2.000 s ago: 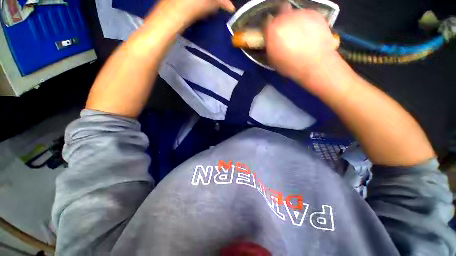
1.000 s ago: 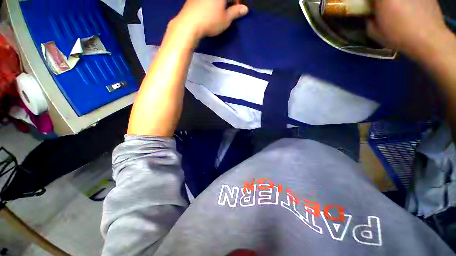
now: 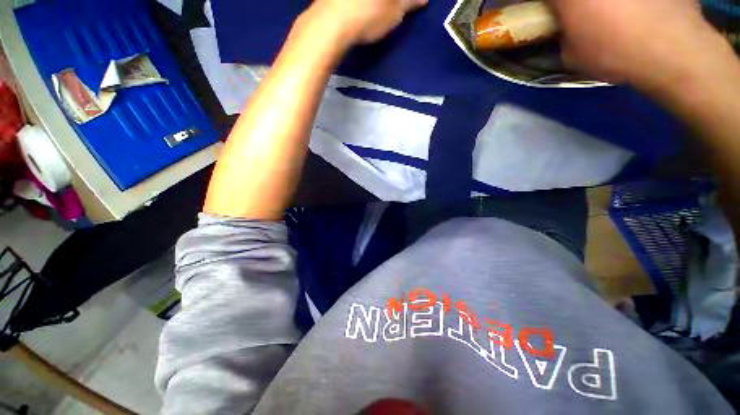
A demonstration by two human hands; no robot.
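Observation:
A navy garment piece [image 3: 389,61] lies spread in front of me, with pale grey-white interfacing [image 3: 544,154] and strips along its near edge. The steam iron [image 3: 519,53], with a pale-rimmed pointed plate and tan wooden handle, is on the navy cloth at the upper right. My right hand [image 3: 629,32] is bare and closed around the handle; it is partly cut by the top edge. My left hand [image 3: 369,16] is bare and rests on the cloth left of the iron, its fingertips at the top edge, so whether they pinch the cloth is unclear.
A blue-topped box [image 3: 122,105] with paper scraps [image 3: 134,71] stands at the left, beside a white roll [image 3: 45,156] and a red bag [image 3: 10,121]. A blue plastic basket [image 3: 661,227] with pale cloth [image 3: 714,275] is low on the right. Navy cloth [image 3: 345,243] hangs below the near edge.
The view has shifted right since the first frame. Since the second frame, the iron and right hand have moved slightly left, and the left hand slightly right and up.

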